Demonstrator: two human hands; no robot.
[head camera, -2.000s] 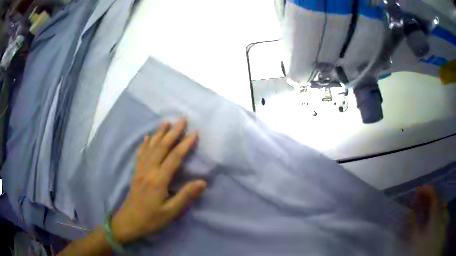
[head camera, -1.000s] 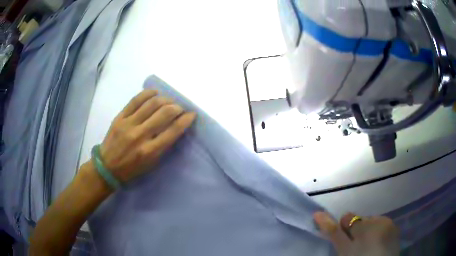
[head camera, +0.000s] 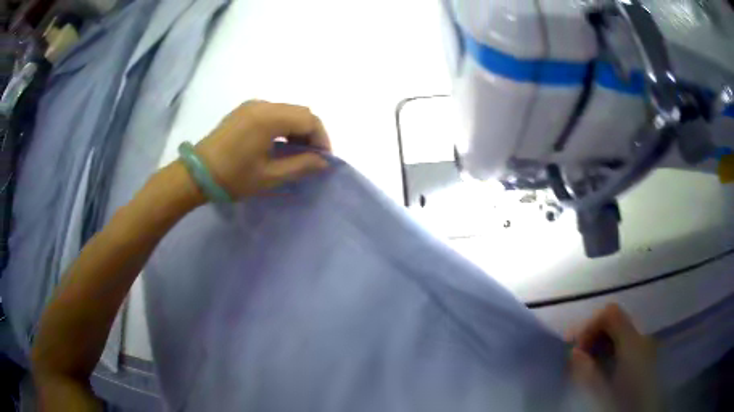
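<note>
A blue-grey garment panel (head camera: 322, 282) spreads from the table towards me, with a folded band (head camera: 418, 241) along its upper right edge. My left hand (head camera: 270, 149) pinches the upper end of this edge between thumb and fingers, a little above the table. My right hand (head camera: 608, 354), blurred, pinches the lower right end of the same edge. The edge runs taut between the hands. The white sewing machine head (head camera: 523, 96) stands beyond it, and the lit presser foot area (head camera: 523, 197) is beside the cloth, not touching it.
A stack of cut blue-grey panels (head camera: 64, 161) lies at the left of the white table (head camera: 322, 56). A stubby grey cylinder (head camera: 599, 229) hangs low beside the needle area. A curved metal bar (head camera: 656, 64) is on the machine's front.
The band was first laid flat under my left hand, then folded over. Now my left hand has lifted its upper end, and my right hand has moved slightly right, holding the other end.
</note>
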